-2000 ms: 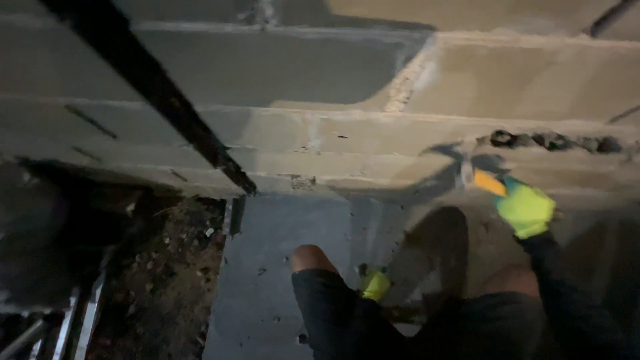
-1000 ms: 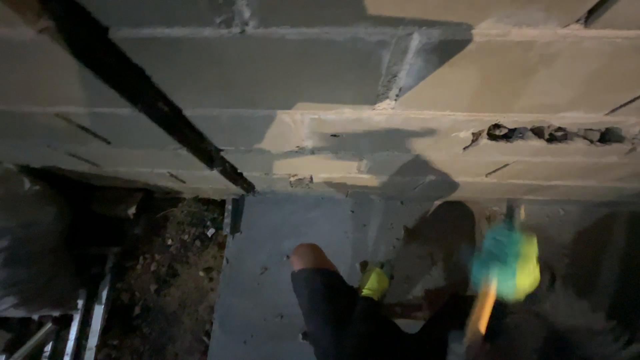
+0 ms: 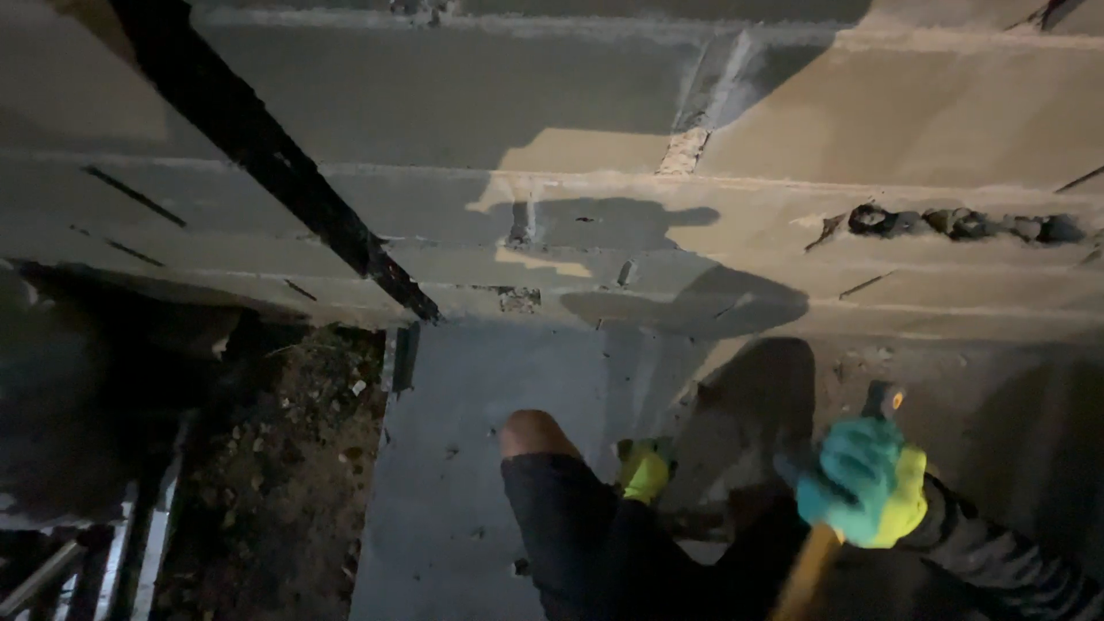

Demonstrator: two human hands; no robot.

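At the lower right, my right hand (image 3: 862,483), in a teal and yellow glove, is closed around a tool with a yellow-orange handle (image 3: 809,571), seemingly a hammer. Its handle slants down toward my body, and a dark end (image 3: 884,398) with an orange spot sticks out above the fist. My left hand (image 3: 645,470), in a matching glove, is low between my legs, by my bent knee. Its fingers are dim and partly hidden, so whether it holds anything is unclear. Ahead stands a block wall (image 3: 949,112) with a row of broken-out holes (image 3: 962,222).
A dark, rough-edged diagonal strip (image 3: 285,168) crosses the wall on the left. Below me lies a grey slab or board (image 3: 457,517); rubble-strewn soil (image 3: 259,483) borders its left edge. Metal rails (image 3: 159,535) are at the lower left. Shadows fall across the wall.
My right hand has moved from close to the wall down toward my body, and the tool's handle has swung to point downward. My left hand has stayed near my knee.
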